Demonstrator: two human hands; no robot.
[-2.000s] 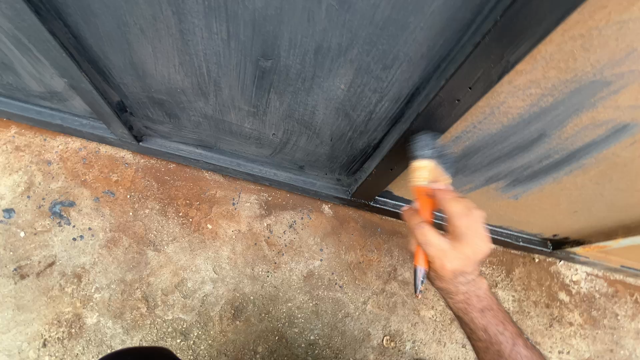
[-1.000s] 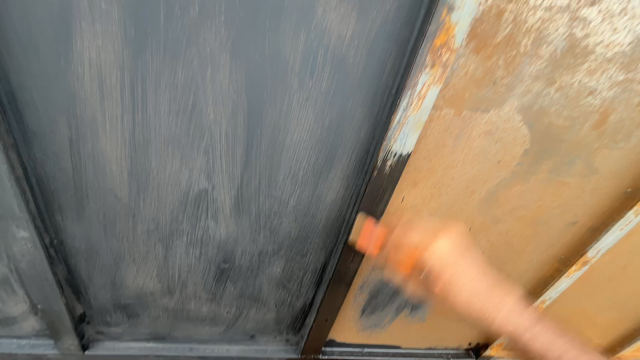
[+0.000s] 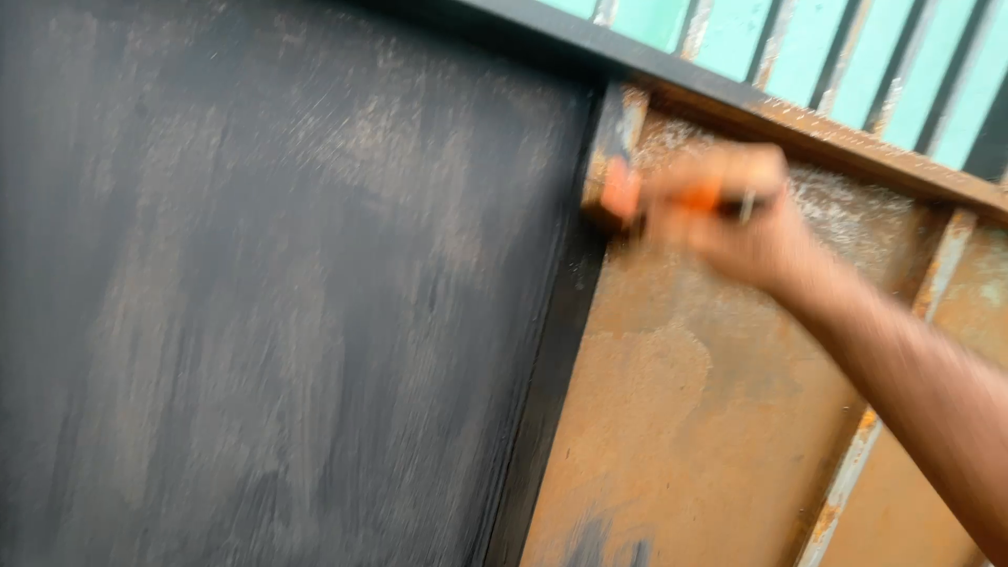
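Note:
My right hand (image 3: 720,213), blurred by motion, grips a paintbrush (image 3: 622,189) with an orange handle. The brush lies against the upper part of a metal upright (image 3: 563,339), close to the top rail. Below the brush this upright is coated black, while above it bare, rusty and pale patches show. To its left stands a panel (image 3: 315,276) covered in dark, streaky paint. On the right a rusty tan panel (image 3: 661,425) carries a few dark strokes low down. My left hand is out of the picture.
A top rail (image 3: 551,31) slopes down to the right, dark at left and rusty brown at right. Above it stand several vertical metal bars (image 3: 776,43) before a turquoise surface. Another rusty, pale upright (image 3: 846,480) crosses the right side.
My right hand has moved up along the upright with the brush. Black now covers part of the upright that was pale and rusty one second ago. The view has tilted upward, off the ground.

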